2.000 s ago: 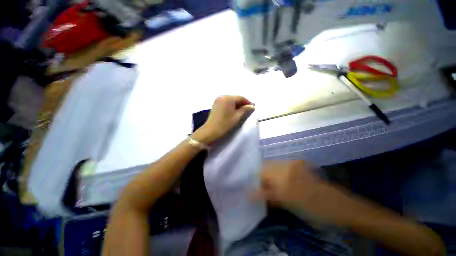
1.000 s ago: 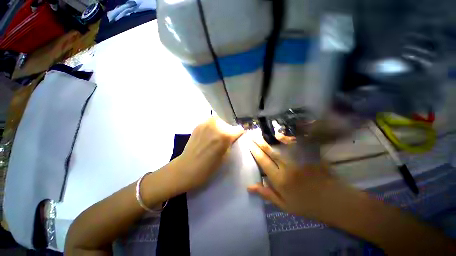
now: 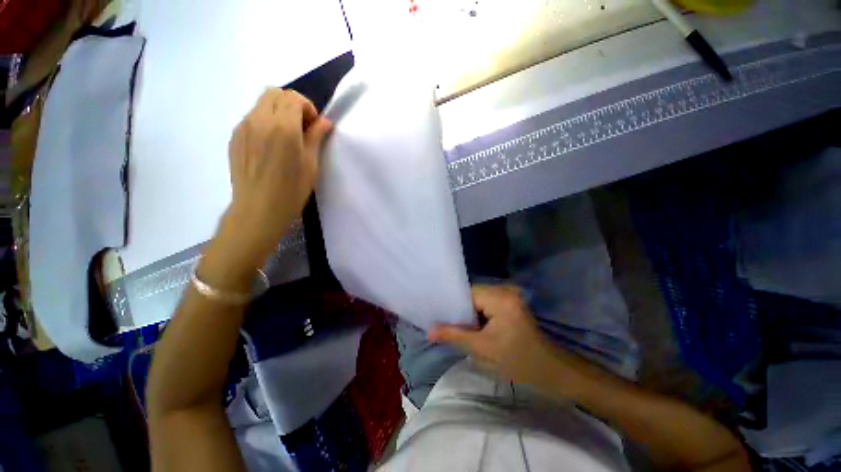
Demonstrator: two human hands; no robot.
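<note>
A light grey fabric panel [image 3: 392, 194] runs from the white table over its front edge towards my lap. My left hand [image 3: 277, 152] pinches the panel's left edge over the table. My right hand [image 3: 498, 332] grips the panel's lower right corner in front of the table edge. A black fabric piece [image 3: 318, 81] shows beside and under the grey panel, near my left fingers. The needle area is out of the picture; the panel's far end is washed out by bright light.
Stacked grey and black cut panels [image 3: 83, 175] lie on the table at left. A ruler strip [image 3: 590, 124] runs along the front edge. A marking pen [image 3: 696, 41] and part of a yellow scissors handle [image 3: 724, 5] show at top right. Fabric pieces hang below the table.
The view has tilted down and the machine head has left the picture. My left hand has come back from the needle area; my right hand has moved down to the panel's near corner.
</note>
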